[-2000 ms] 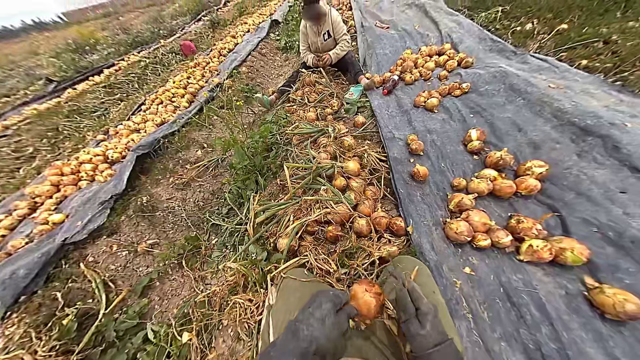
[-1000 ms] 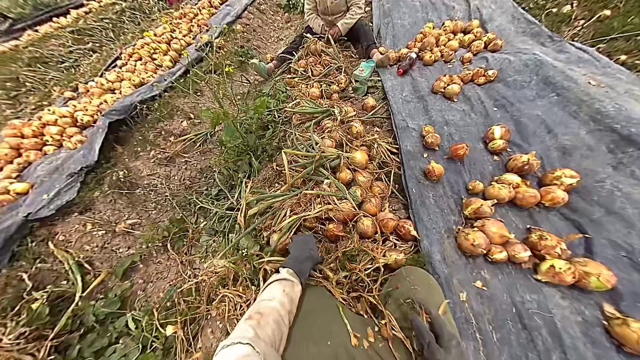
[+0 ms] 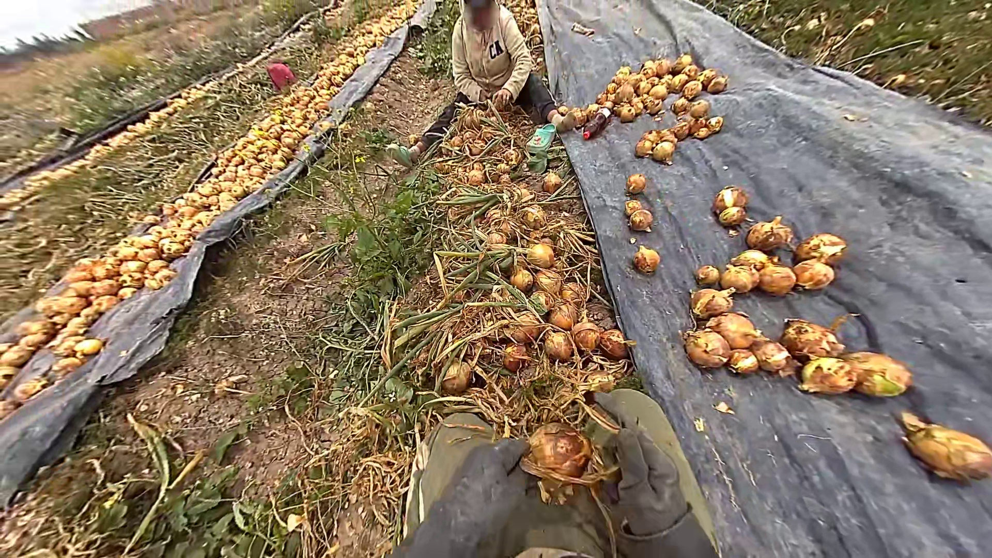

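Observation:
An onion [image 3: 559, 452] with loose dry skin is between my two gloved hands, above my lap. My left hand [image 3: 488, 492], in a dark grey glove, grips the onion's left side. On its right side my right hand [image 3: 643, 477], gloved alike, has its fingers at the papery skin; whether they close on it is hard to tell. Just beyond my knees lies a row of onions with dry and green tops [image 3: 542, 310]. To the right, trimmed onions [image 3: 736, 329] rest in loose groups on a dark ground sheet [image 3: 814, 465].
A person [image 3: 492, 58] sits on the ground at the far end of the row. Near that person are a teal clog [image 3: 541, 139] and a dark bottle [image 3: 597, 124]. A long strip of onions [image 3: 225, 182] lies on another sheet at left, beyond weeds [image 3: 387, 240].
My left hand has come back from the onion row to my lap, where an onion is now between both hands. The view has tilted up.

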